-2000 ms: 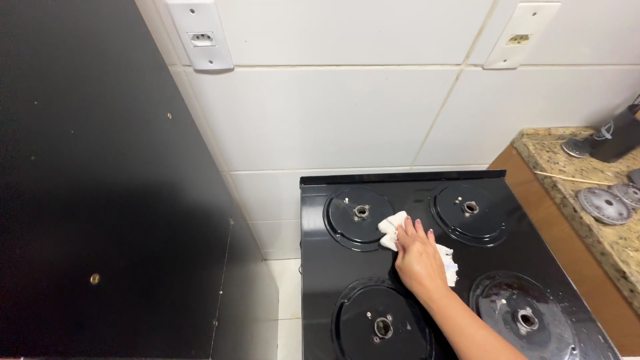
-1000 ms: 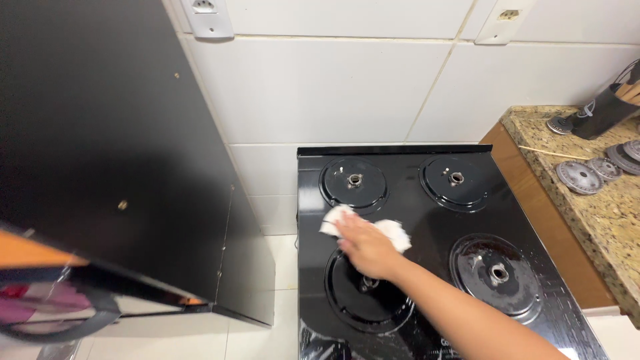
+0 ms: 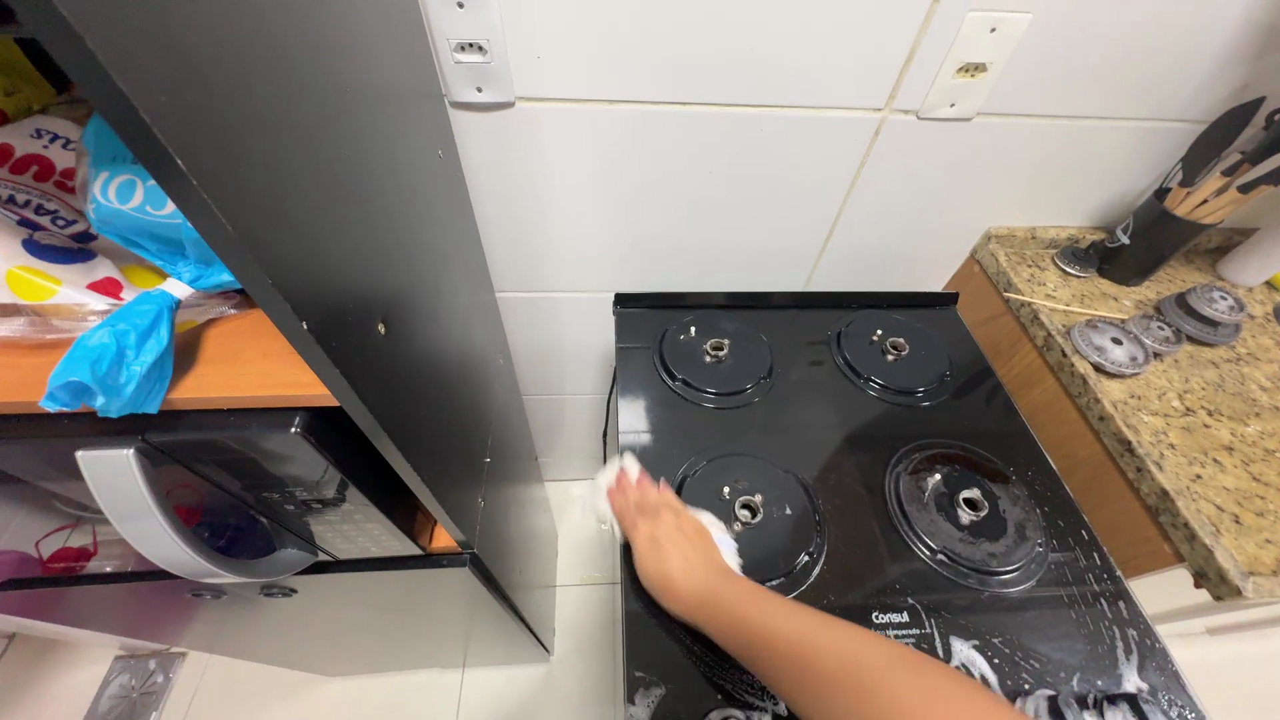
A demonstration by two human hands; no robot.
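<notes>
My right hand (image 3: 670, 545) presses a white cloth (image 3: 720, 538) onto the left edge of a black Consul gas cooktop (image 3: 815, 425); part of the cloth sticks out past that edge. Beside the hand is the front left burner recess (image 3: 775, 550). The other recesses, back left (image 3: 715, 375), back right (image 3: 893, 375) and front right (image 3: 965, 545), have bare burner seats without caps or grates. White suds (image 3: 968, 660) streak the front of the cooktop, and droplets dot its right side. My left hand is out of view.
Burner parts (image 3: 1110, 345) and a thin wooden stick (image 3: 1065, 306) lie on the granite counter (image 3: 1220, 430), near a black utensil holder (image 3: 1150, 240). A dark cabinet panel (image 3: 400, 300) stands left, with a microwave (image 3: 290, 490) and bagged food (image 3: 60, 220) on its shelves.
My right hand and the cloth have moved from between the back burners, leftward and toward the front, to the cooktop's left edge. The view has shifted, showing more of the cabinet.
</notes>
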